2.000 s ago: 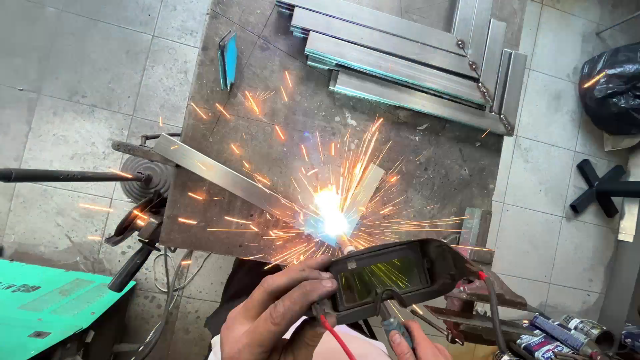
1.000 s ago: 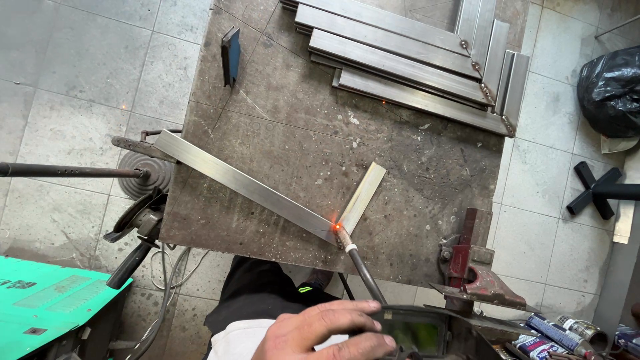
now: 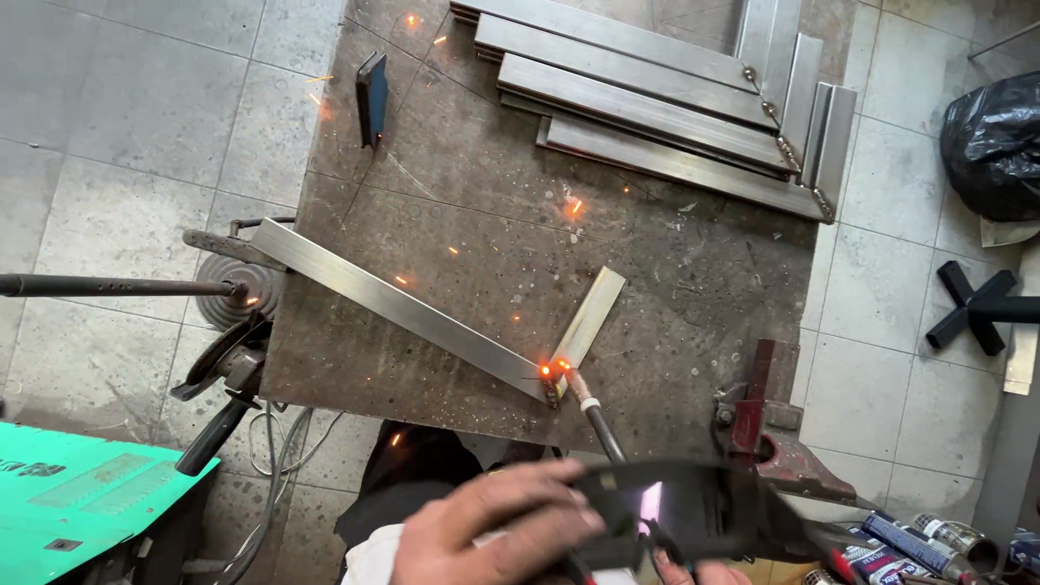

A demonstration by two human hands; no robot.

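Observation:
My left hand (image 3: 504, 520) is at the bottom centre, its fingers against the edge of a dark welding mask (image 3: 682, 504). Lower right of it, my right hand (image 3: 691, 569) is closed round the handle of a MIG welding torch (image 3: 603, 431), partly hidden behind the mask. The torch nozzle points at the glowing joint between a long steel bar (image 3: 390, 305) and a short steel piece (image 3: 591, 317), which meet at an angle on the metal table (image 3: 504, 244). Sparks are scattered over the table. A dark blue magnetic-looking block (image 3: 373, 101) stands at the upper left.
Stacked angled steel frames (image 3: 650, 122) with weld beads lie at the table's top right. A red vise (image 3: 780, 447) is at the lower right edge, near spray cans (image 3: 910, 544). An angle grinder (image 3: 227, 374) hangs at the left edge, above a green panel (image 3: 89, 496).
The bright arc and dense spray of sparks from two seconds ago are gone, leaving glowing spots at the joint. Since one second ago, the mask and my left hand have come further into view.

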